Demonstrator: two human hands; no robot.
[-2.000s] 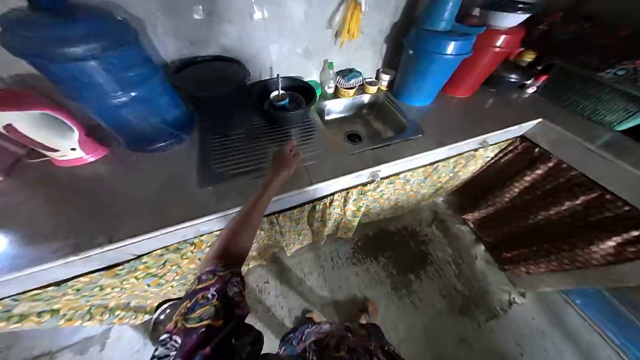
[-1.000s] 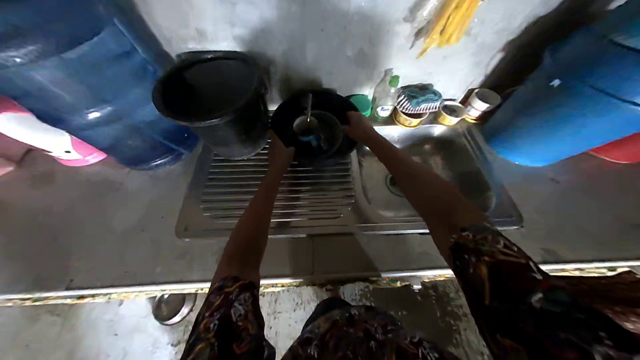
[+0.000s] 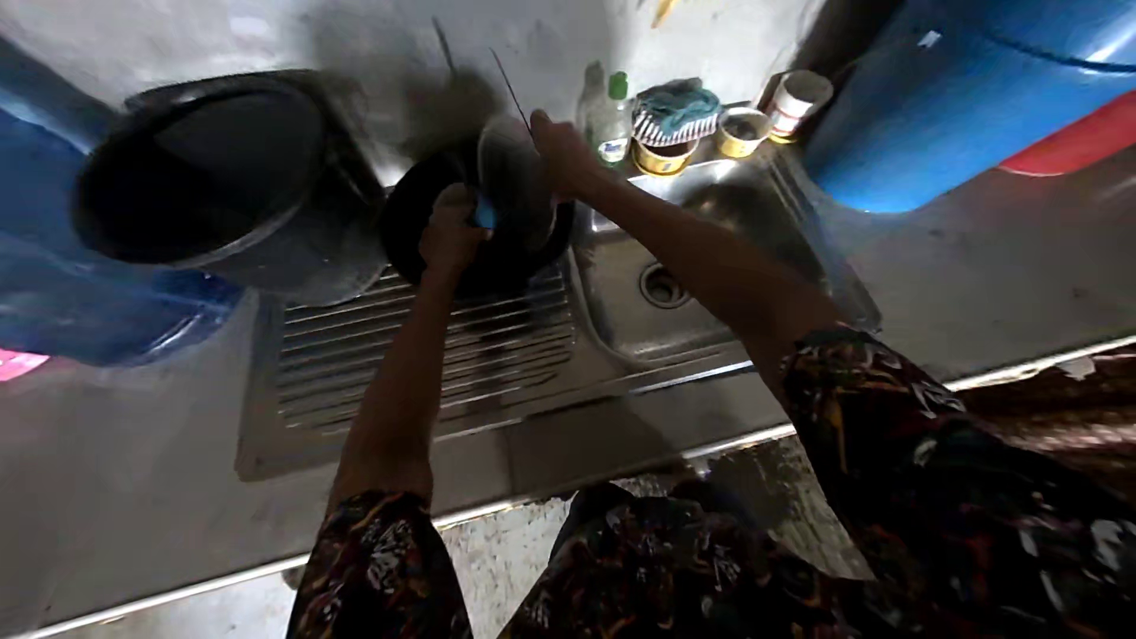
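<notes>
A dark round basin [image 3: 408, 209] stands on the ribbed drainboard [image 3: 355, 373] of a stainless steel sink. Over the basin, my right hand [image 3: 564, 160] grips the rim of a round metal bowl [image 3: 515, 177], which is tilted on its side; a thin handle sticks up beside my fingers. My left hand [image 3: 453, 229] is at the basin's left part, its fingers around something that I cannot make out, close to a small blue item [image 3: 485, 213]. Shadow hides most of what lies in the basin.
Left of the basin stands a large black bucket [image 3: 328, 248], with a blue water jug [image 3: 106, 302] behind it. The sink bowl [image 3: 621, 284] is at the right. Along the wall are a dish soap bottle [image 3: 612, 124], a cloth [image 3: 679, 108] on a tub, and small containers [image 3: 744, 131]. A blue barrel [image 3: 941, 115] stands far right.
Both hands have moved from the basin's rim, where they were one second ago, to inside and over it. The metal bowl that lay in the basin is now raised and tilted. The view is closer.
</notes>
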